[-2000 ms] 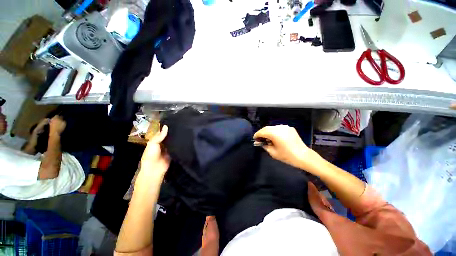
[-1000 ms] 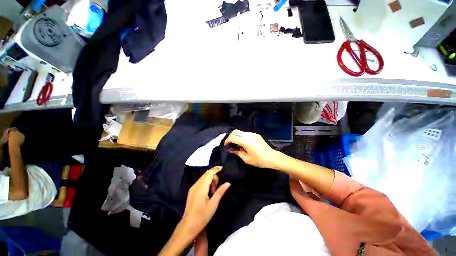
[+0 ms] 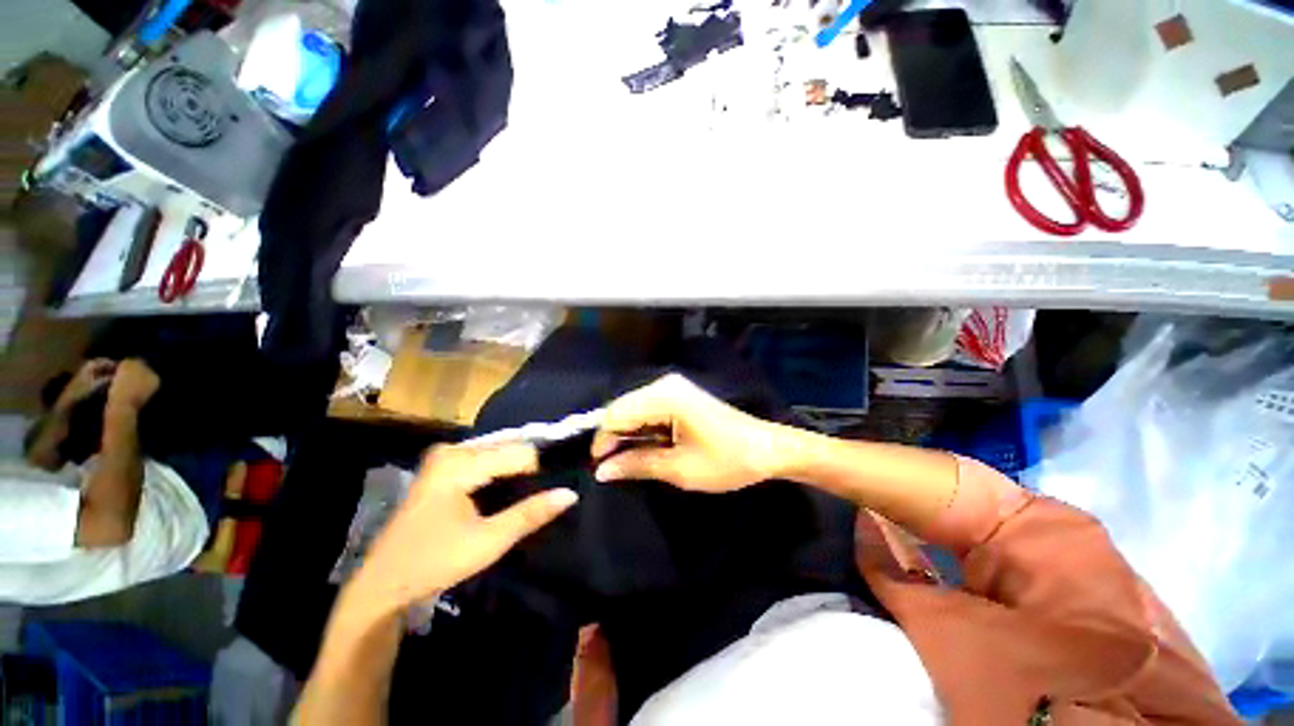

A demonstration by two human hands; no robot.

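Note:
A large black garment (image 3: 639,546) lies heaped on my lap below the table edge. My left hand (image 3: 461,518) holds its upper edge from the left, the thumb spread over the dark cloth. My right hand (image 3: 681,440) pinches the same edge a little to the right, fingertips close to my left hand. A thin white strip (image 3: 561,426) shows along the edge between the hands. Whether a small tool is in my right fingers cannot be seen.
On the white table (image 3: 681,227) are red-handled shears (image 3: 1074,182), a black phone (image 3: 942,74), dark scraps (image 3: 687,47), another dark garment (image 3: 327,185) and a machine (image 3: 199,114). A person (image 3: 107,482) sits left. A clear plastic bag (image 3: 1192,496) is at right.
Both hands first came together on the cloth. Since then my left hand has moved left and up to the edge, and the white patch has narrowed to a strip. The view has shifted slightly.

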